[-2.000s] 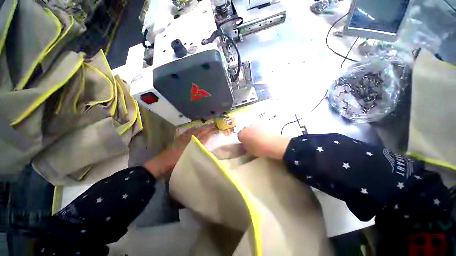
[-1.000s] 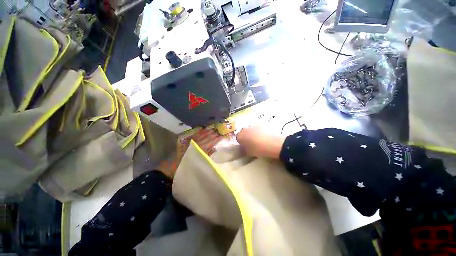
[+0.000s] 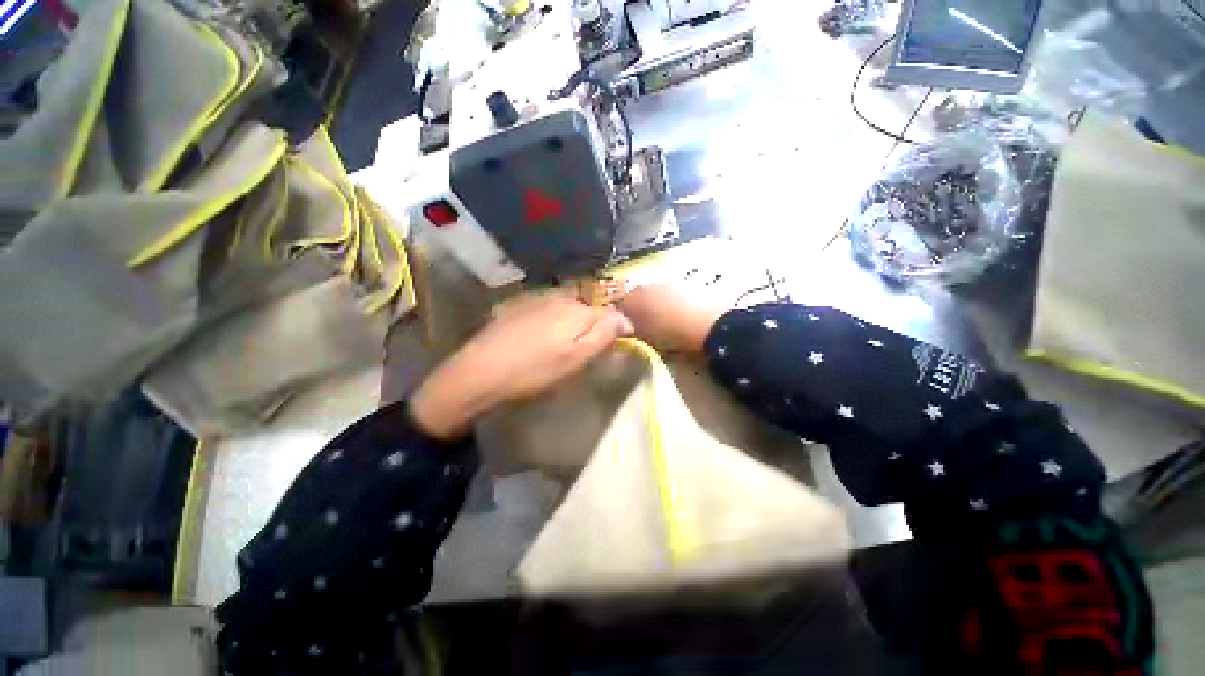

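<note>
The beige bag body with a yellow bound edge hangs from the machine toward me, its upper part under the machine head. My left hand lies on top of the cloth, its fingertips pinching the cloth by the yellow edge. My right hand is at the cloth's upper right, beside the small brass-yellow clamp; its fingertips are partly hidden. Whether a small fitting is between the fingers cannot be told.
A pile of beige bag bodies with yellow edges is at left. A clear plastic bag of dark metal fittings is at right, below the control screen. Another beige bag piece is at far right. A thin cable curves near the screen.
My left hand has come from behind the cloth to on top of it. The bag body's yellow edge has swung, and the cloth is now folded into a peak. The view has shifted slightly.
</note>
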